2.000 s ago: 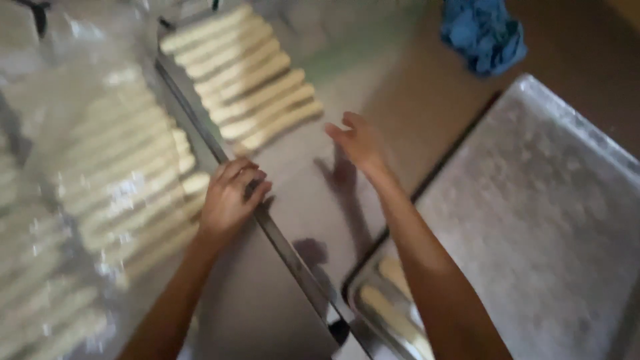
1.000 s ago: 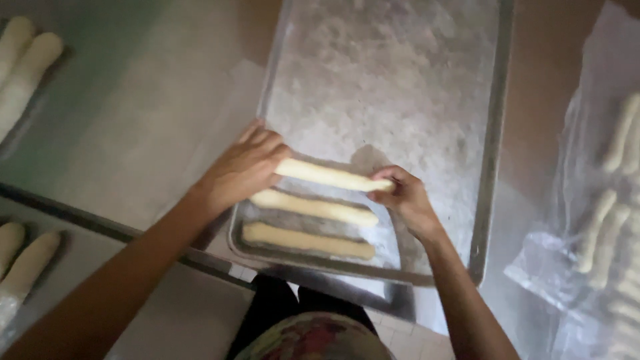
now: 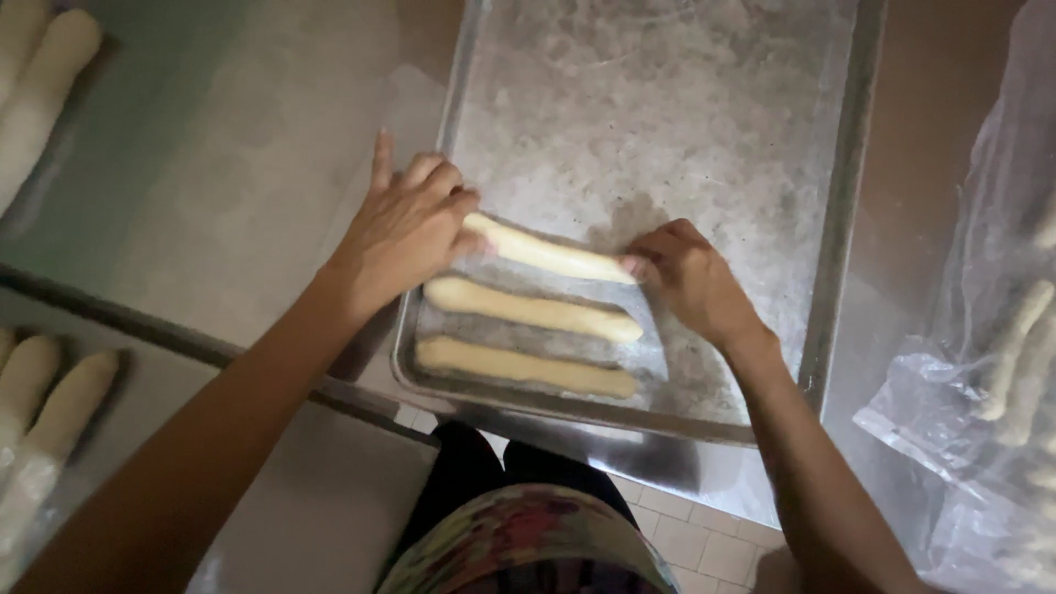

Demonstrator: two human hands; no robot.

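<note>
A rolled strip of pale dough [image 3: 549, 252] spans between my hands over a metal baking tray [image 3: 660, 107]. My left hand [image 3: 417, 216] pinches its left end between thumb and fingers, with one finger stretched out, above the tray's left rim. The right end is between the thumb and fingers of my right hand [image 3: 678, 272]. Nearer my body, a second dough strip [image 3: 532, 311] and a third dough strip [image 3: 525, 368] lie side by side, apart, across the tray's near left part. Whether the held strip touches the tray cannot be told.
More dough strips [image 3: 49, 91] lie on the work surface at upper left, others [image 3: 62, 404] at lower left beyond a dark seam [image 3: 124, 318]. At right, clear plastic sheeting [image 3: 924, 412] lies by further dough strips [image 3: 1019, 346]. The tray's near rim is close to the table edge.
Two seconds ago both hands were apart with no strip between them; a second ago they held this strip at its ends. Since then, a finger of my left hand has lifted. The view has swung over the tray.
</note>
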